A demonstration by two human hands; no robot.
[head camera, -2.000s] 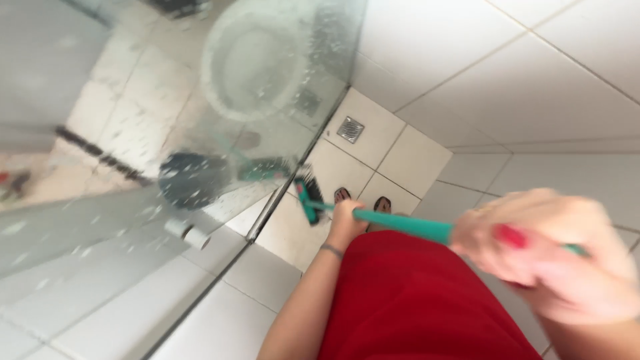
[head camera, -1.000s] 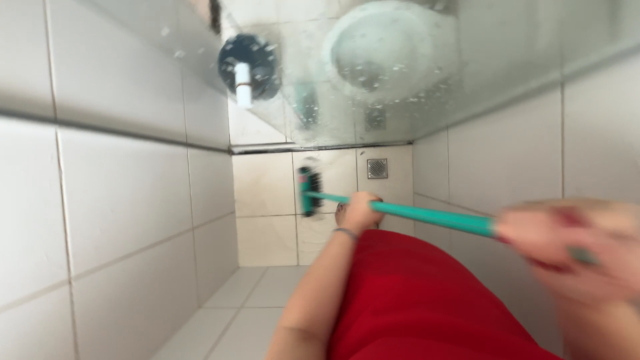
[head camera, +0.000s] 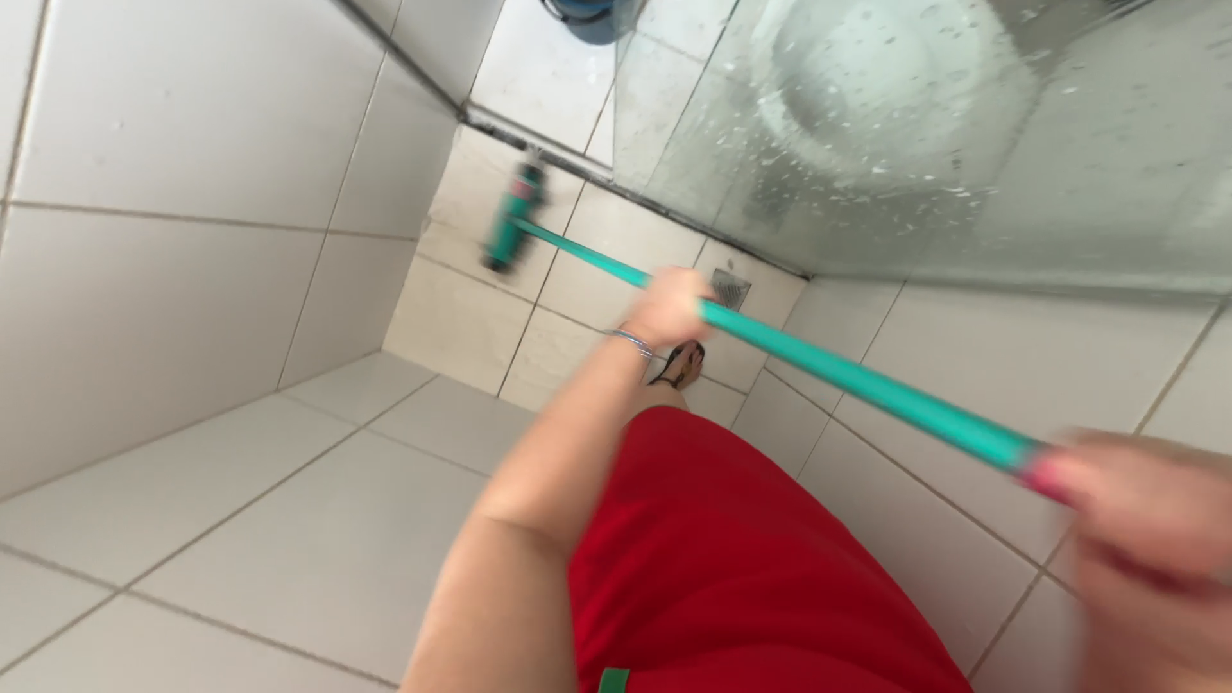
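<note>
Both of my hands grip the long green handle of a broom or scrub brush, which slants across the head view. My left hand is closed round the handle's lower part, near the middle of the view. At the lower right my right hand, blurred, is closed round the upper end. The green brush head with dark bristles is over the cream floor tiles, close to the left wall and the dark door track; blur hides whether it touches the floor.
A wet glass panel stands at the upper right, with a toilet behind it. A blue bucket is past the track. A metal floor drain lies near my sandalled foot. Tiled walls enclose the space.
The brush head has moved nearer the left wall and the door track, with both hands still on the handle. The view has turned.
</note>
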